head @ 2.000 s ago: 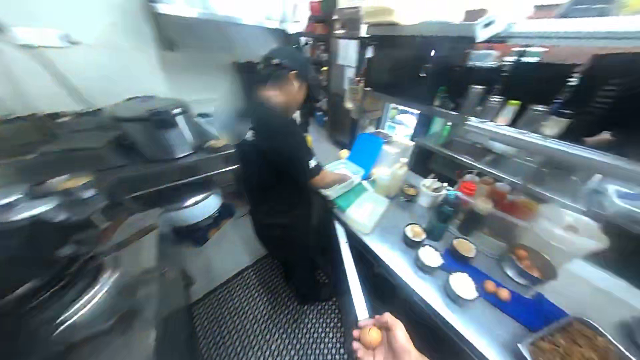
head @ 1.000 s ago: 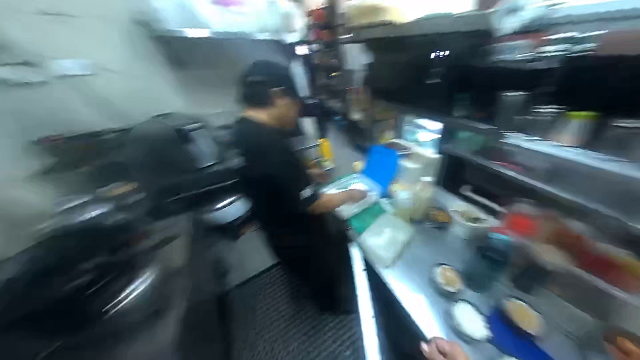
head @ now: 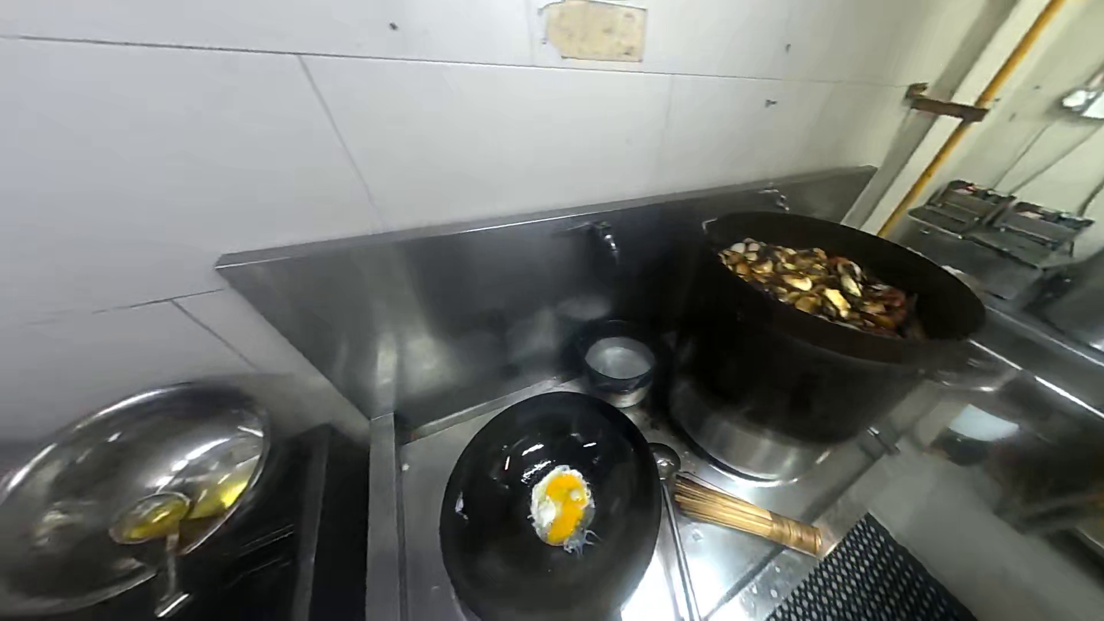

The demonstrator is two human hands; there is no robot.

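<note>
Neither of my hands shows in the head view now. A frying egg (head: 562, 507) with a bright yellow, spread yolk lies in a black wok (head: 483, 565) on the steel range. Against the wok's right side rests a long-handled metal ladle (head: 680, 552), and beside it lies a bamboo wok brush (head: 746, 515). At the left, a steel bowl-shaped pan (head: 60, 509) holds yellow oil and a second ladle (head: 151, 517).
A large dark stockpot (head: 802, 371) filled with browned, chopped food stands at the right. Behind the wok is a small pot of cloudy liquid (head: 619, 358) below a tap (head: 608, 241). The steel backsplash (head: 483, 293) bounds the range, with a black floor mat (head: 871, 578) at lower right.
The view has swung from the counter and co-worker to the range. A hand holding an egg, visible two seconds ago, is out of view.
</note>
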